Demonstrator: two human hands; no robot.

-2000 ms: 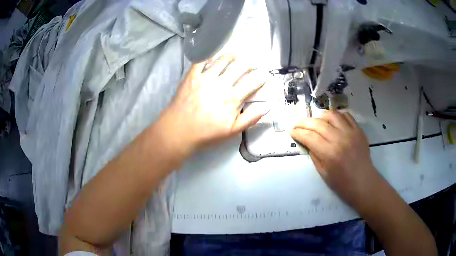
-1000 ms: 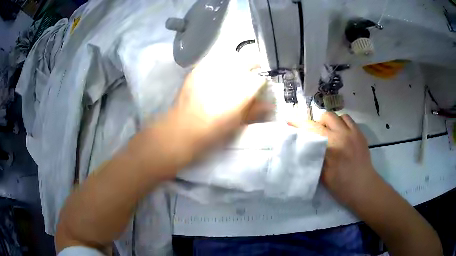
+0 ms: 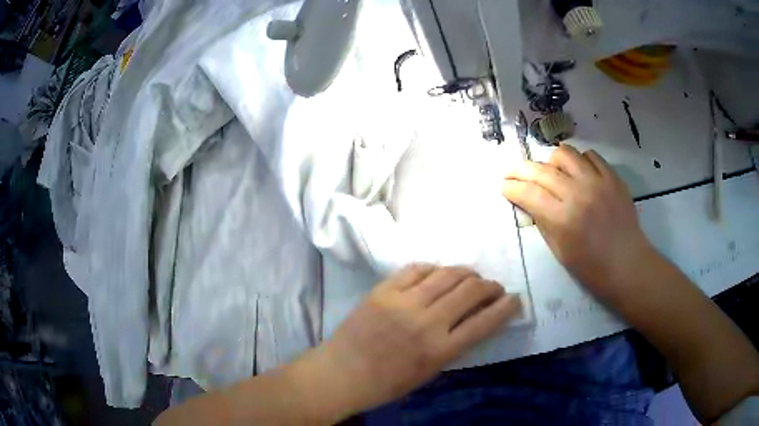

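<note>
The pale grey-white garment (image 3: 225, 225) is heaped left of the sewing machine (image 3: 466, 33), and a flat, brightly lit part of it runs under the presser foot (image 3: 491, 123) to the table's front edge. My left hand (image 3: 424, 324) lies palm down on this part near its front corner, fingers slightly apart. My right hand (image 3: 578, 204) has its bent fingertips together on the garment's right edge, just in front and to the right of the presser foot. The cloth under both palms is hidden, and glare washes out detail near the needle.
The grey lamp shade (image 3: 320, 46) hangs left of the machine head. A tension dial (image 3: 556, 126) is close above my right fingers. An orange-yellow round thing (image 3: 637, 65) lies under the machine arm. A thin white stick (image 3: 716, 166) and a dark reddish tool (image 3: 741, 135) lie at the right.
The cloth now lies flat under the presser foot and reaches the front edge. My left hand has moved from beside the needle down towards me. My right hand stays at the cloth's right edge.
</note>
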